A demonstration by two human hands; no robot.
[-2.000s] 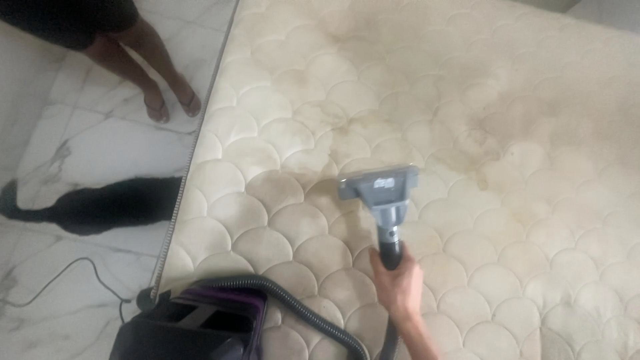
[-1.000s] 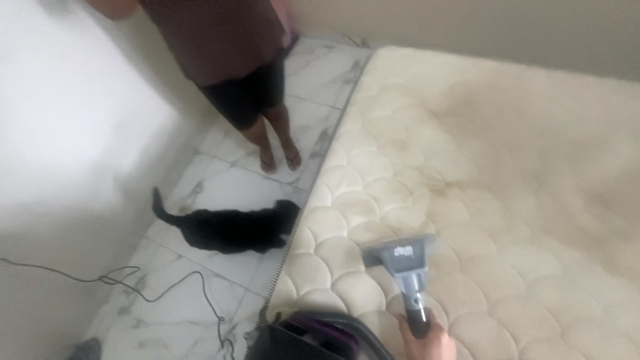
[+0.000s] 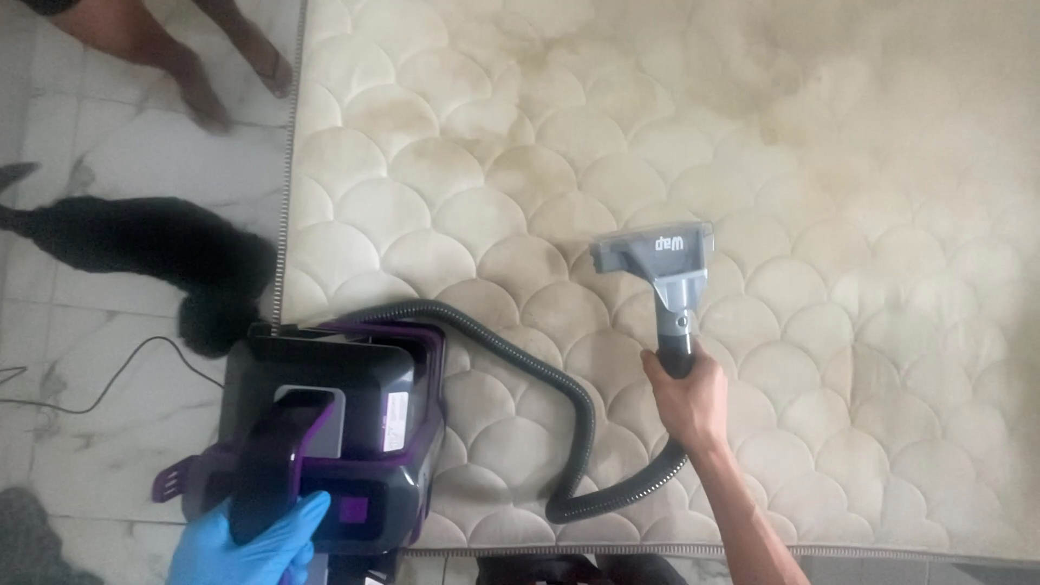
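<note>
My bare right hand [image 3: 689,402] grips the dark neck of a grey Wap upholstery nozzle [image 3: 662,258], whose wide head lies over the quilted mattress [image 3: 569,341]. From the nozzle a ribbed black hose [image 3: 520,357] curves across the mattress to a black and purple extraction cleaner [image 3: 325,366] at the mattress's near left corner. My left hand [image 3: 244,544], in a blue glove, is closed around the cleaner's dark handle [image 3: 280,455]. Brown stains spread over the cream fabric, mostly farther back and to the right.
Past the mattress's left edge, a person's legs [image 3: 146,57] in flip-flops stand on marble-look floor tiles [image 3: 154,309]. A black furry animal [image 3: 154,244] is on the floor beside the mattress. A thin black cable [image 3: 122,390] runs to the cleaner. A dark shape [image 3: 36,540] lies at lower left.
The view has swung down and left. My gloved left hand now shows on the cleaner's handle; it was out of view before. My right hand still holds the nozzle.
</note>
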